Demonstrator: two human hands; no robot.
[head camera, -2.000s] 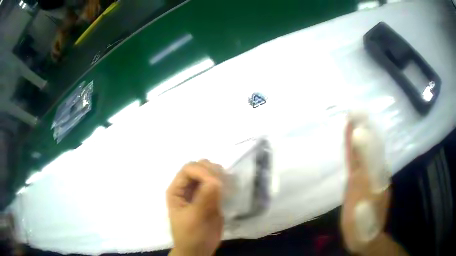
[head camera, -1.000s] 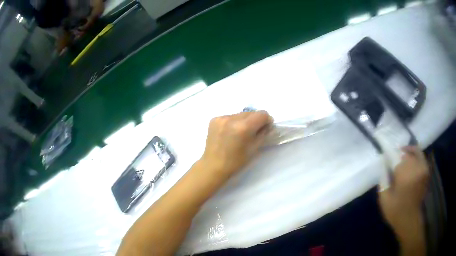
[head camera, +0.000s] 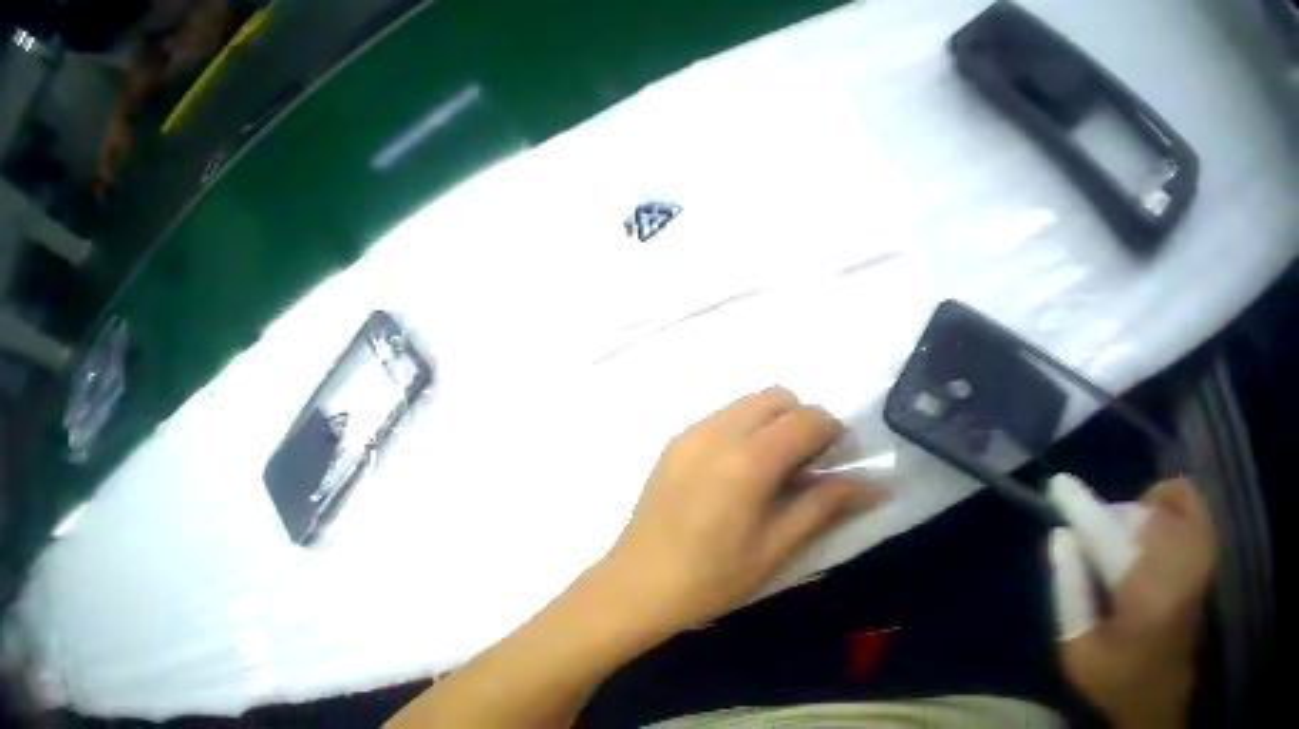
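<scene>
My right hand (head camera: 1140, 598), with white finger cots, grips the near end of a flat black plastic housing (head camera: 983, 385) at the right edge of the bench. My left hand (head camera: 748, 499) is just left of it, pinching the edge of a clear poly bag (head camera: 859, 462) that is hard to see on the white. A bagged housing (head camera: 346, 427) lies at the left. The stack of poly bags shows by a small dark triangular mark (head camera: 653, 219). A thicker black housing (head camera: 1078, 121) lies at the upper right.
The white-covered bench (head camera: 171, 612) curves beside a glossy green conveyor belt (head camera: 470, 128). A bagged item (head camera: 100, 387) lies on the belt at the far left. Part of a person shows at the upper left. Dark tray-like edges (head camera: 1242, 499) are beside the bench at right.
My right hand has drawn the flat housing away from the thicker one, towards me. My left hand has moved from the bag stack towards the housing, uncovering the triangular mark. The camera view has shifted.
</scene>
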